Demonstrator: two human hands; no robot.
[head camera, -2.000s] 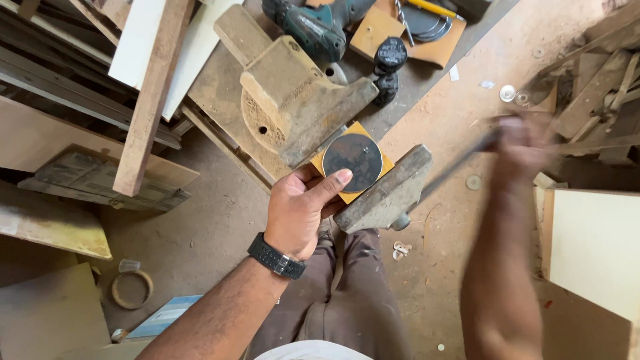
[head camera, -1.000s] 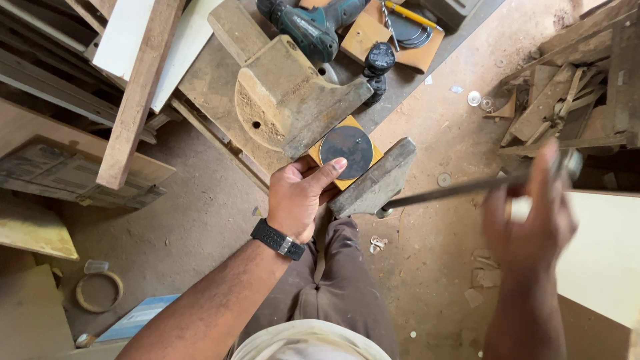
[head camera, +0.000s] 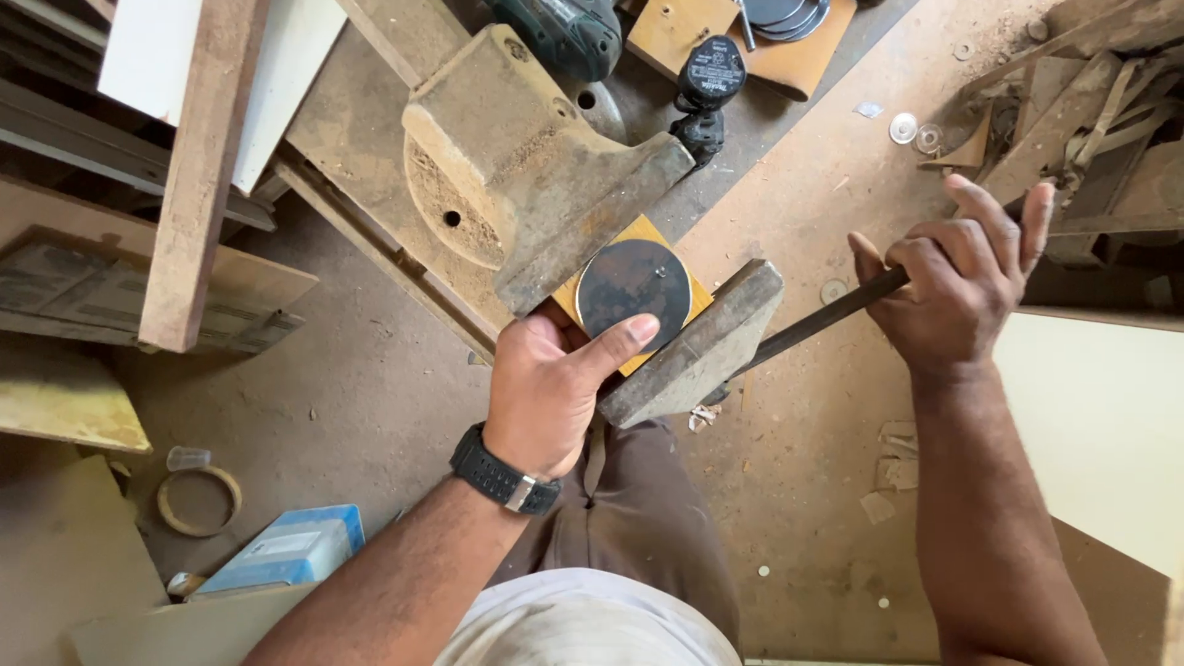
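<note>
Between the jaws of a large metal bench vise (head camera: 573, 185) lies a dark round disc (head camera: 635, 282) on a square yellow-brown wooden piece (head camera: 700, 294). My left hand (head camera: 555, 388), with a black watch on the wrist, pinches the disc and wood, thumb on top of the disc and fingers hidden beneath. The front jaw (head camera: 698, 347) is close to the wood's lower right side; whether it touches I cannot tell. My right hand (head camera: 962, 273) is at the far end of the vise's steel handle bar (head camera: 823, 317), thumb and palm against it, with several fingers raised.
A green power tool (head camera: 564, 32), a black battery tool (head camera: 710, 79) and more wood with round metal discs (head camera: 786, 14) lie on the bench beyond the vise. A timber length (head camera: 208, 176) juts in at left. Scrap wood (head camera: 1064, 120) is piled at right, and a blue box (head camera: 287, 550) sits lower left.
The handle bar has changed its angle, and my right hand has moved with it. The gap between the vise jaws looks narrower than two seconds ago. My left hand keeps its hold on the disc and wood.
</note>
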